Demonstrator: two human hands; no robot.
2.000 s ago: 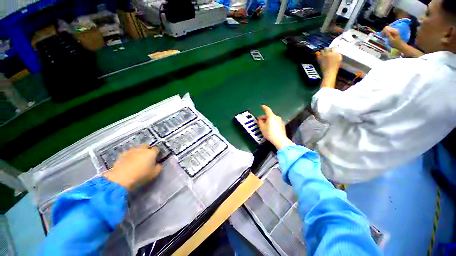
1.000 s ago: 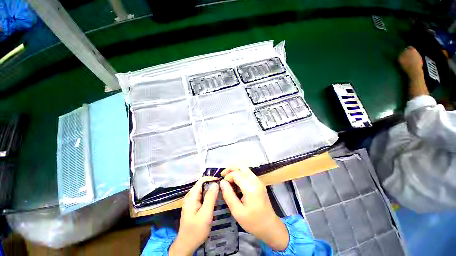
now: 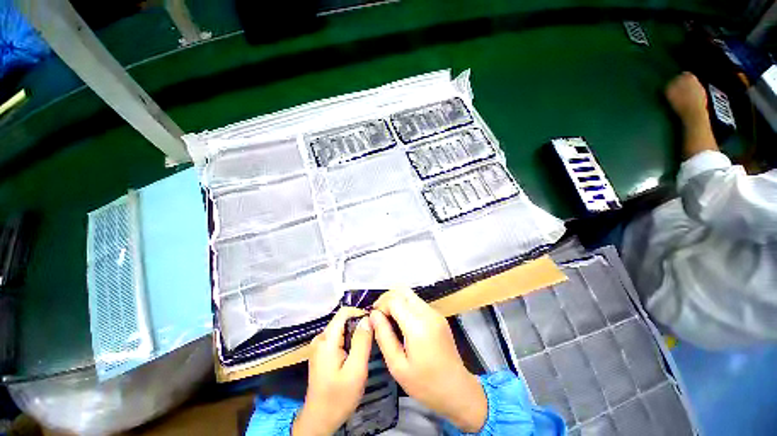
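A dark slotted housing [image 3: 375, 410] is held upright at the near edge of the compartment tray [image 3: 266, 192]. My left hand [image 3: 334, 366] grips it from the left near its upper end. My right hand [image 3: 426, 353] is at the same end, its thumb and fingertips pinched together and touching the left fingertips. Whether a small piece is between the fingertips cannot be told. The whitish tray holds several slotted housings [image 3: 467, 194] in its upper right pockets. A white-faced slotted plate [image 3: 584, 174] lies on the green bench to the right.
A light-blue sheet [image 3: 177, 255] with a whitish dotted strip [image 3: 119, 285] lies left of the tray. Tan cardboard [image 3: 503, 287] shows under the tray. A spare grey tray [image 3: 588, 341] is at lower right. A grey post [image 3: 111, 81] stands upper left. A coworker's sleeve [image 3: 724, 221] is at right.
The wearer's right hand came back from the white-faced plate and the left hand from the tray; both now hold a housing. Since one second ago the hands have barely moved; the view shifted slightly.
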